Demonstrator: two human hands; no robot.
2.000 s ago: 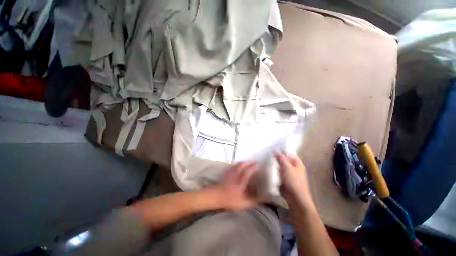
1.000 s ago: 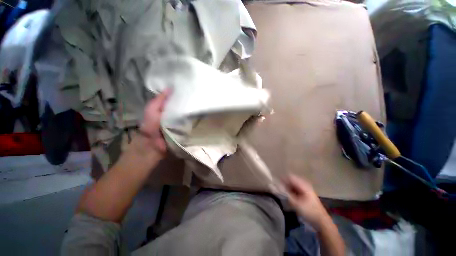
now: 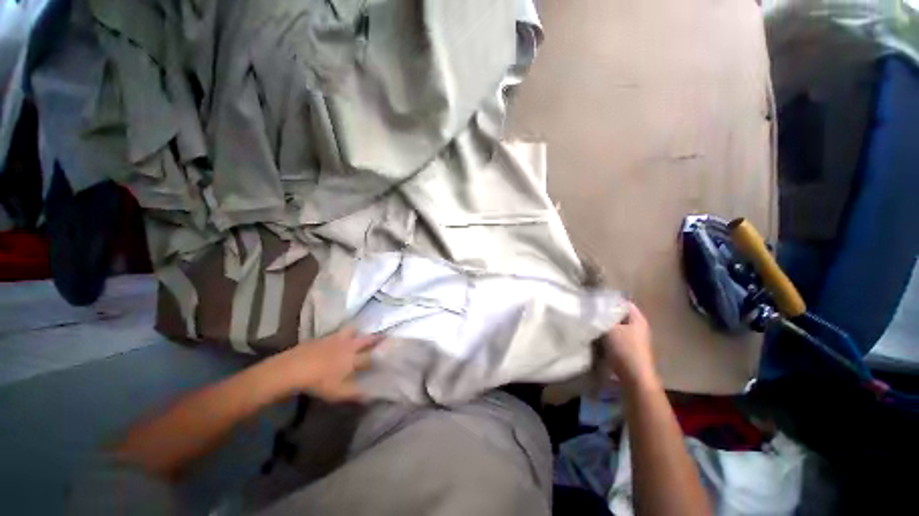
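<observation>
A beige garment piece (image 3: 504, 237) with white lining cloth (image 3: 418, 292) lies over the near edge of the pressing table. My left hand (image 3: 338, 365), slightly blurred, is on its near left edge; I cannot tell whether the fingers grip it. My right hand (image 3: 627, 343) pinches its right corner. The steam iron (image 3: 713, 274) rests on the table at the right, with its yellow-orange handle (image 3: 768, 267) towards the right; no hand is on it.
A large khaki heap (image 3: 373, 101) covers the left and back, with strips hanging over the front left. The brown pressing table (image 3: 655, 121) extends to the right. A hose runs from the iron to the lower right. A blue padded board (image 3: 875, 212) stands at the far right.
The garment piece, lifted and bunched a second ago, is now spread low with its white lining showing. My left hand has come down towards me; my right hand has moved up to the corner.
</observation>
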